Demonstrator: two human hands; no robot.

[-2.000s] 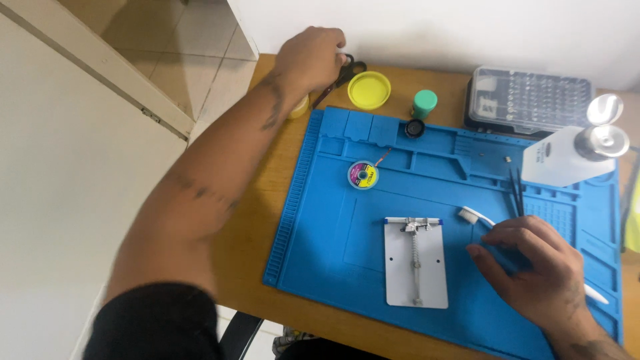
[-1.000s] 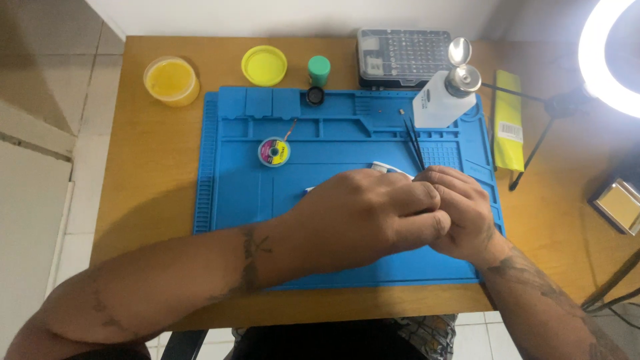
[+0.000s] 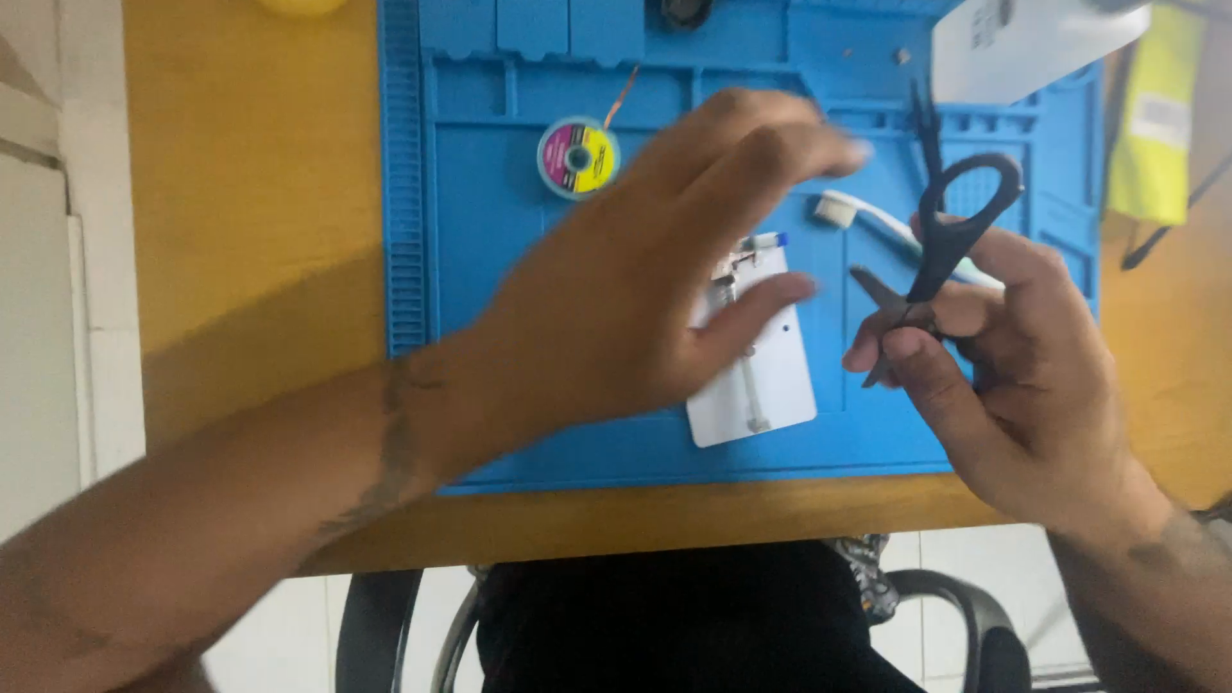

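Observation:
Black-handled scissors (image 3: 938, 255) are gripped near the pivot by my right hand (image 3: 1020, 366), with a handle loop up and the blades parted. My left hand (image 3: 635, 269) has its fingers apart and holds nothing; it is above the mat, blurred by motion, and covers part of a white circuit-board holder (image 3: 789, 371). A spool of desoldering braid (image 3: 578, 158) lies just beyond my left hand, a bit of copper braid sticking out. Beyond my right hand a toothbrush (image 3: 876, 217) and black tweezers (image 3: 927, 135) lie on the blue silicone work mat (image 3: 616, 452), partly hidden by the scissors.
A white plastic bottle (image 3: 1020, 48) stands at the mat's far right. Right of it is a yellow packet (image 3: 1155, 135) on the wooden table (image 3: 260, 241). The edge of a yellow container (image 3: 300, 5) shows at the far left, and a black cap (image 3: 685, 10) at the mat's far side.
Two seconds ago my left hand was at the scissors by the table's back edge. The scissors are now in my right hand, and my left hand has come apart from it. The view has shifted.

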